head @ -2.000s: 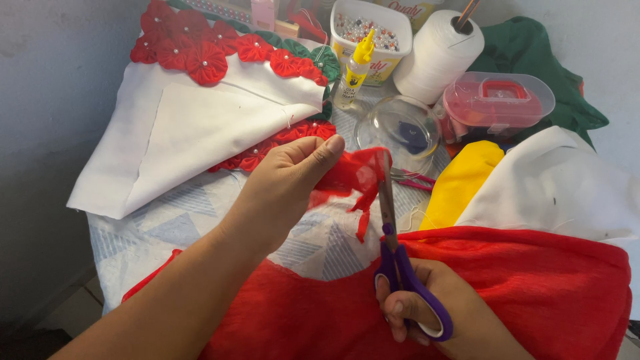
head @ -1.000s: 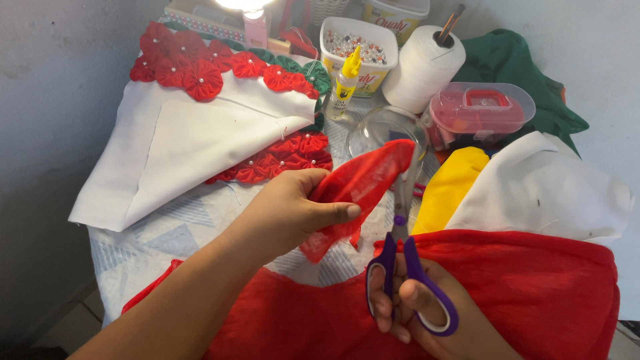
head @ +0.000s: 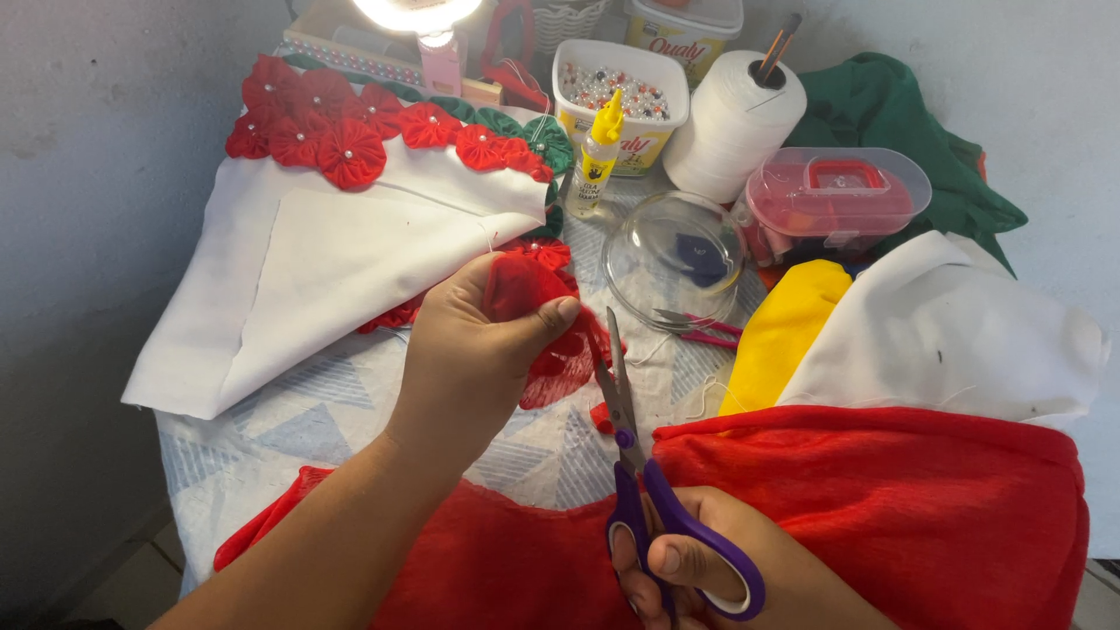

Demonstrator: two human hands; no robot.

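My left hand (head: 477, 350) pinches a small piece of sheer red fabric (head: 560, 359) between thumb and fingers, above the patterned tablecloth. Purple-handled scissors (head: 626, 437) are in my right hand (head: 700, 551), with fingers through the loops. Their blades point up, slightly parted, at the right edge of the red piece. A small red scrap (head: 601, 417) is just left of the blades. Larger red fabric (head: 884, 499) spreads below and to the right, partly under my forearms. White fabric with red gathered rosettes and pearls (head: 350, 153) lies at upper left.
Behind the hands stand a glue bottle (head: 595, 162), a tub of beads (head: 621, 87), a white thread cone (head: 735, 122) and a lidded pink box (head: 836, 197). A clear round lid (head: 674, 254) lies by pink-handled scissors (head: 700, 328). Yellow (head: 787, 324) and white fabric (head: 954, 332) lie right, green fabric (head: 892, 131) behind.
The red piece, spread out toward the blades a second ago, is now bunched lower in my left hand. The purple scissors' blades have dropped lower, and a red scrap shows beside them.
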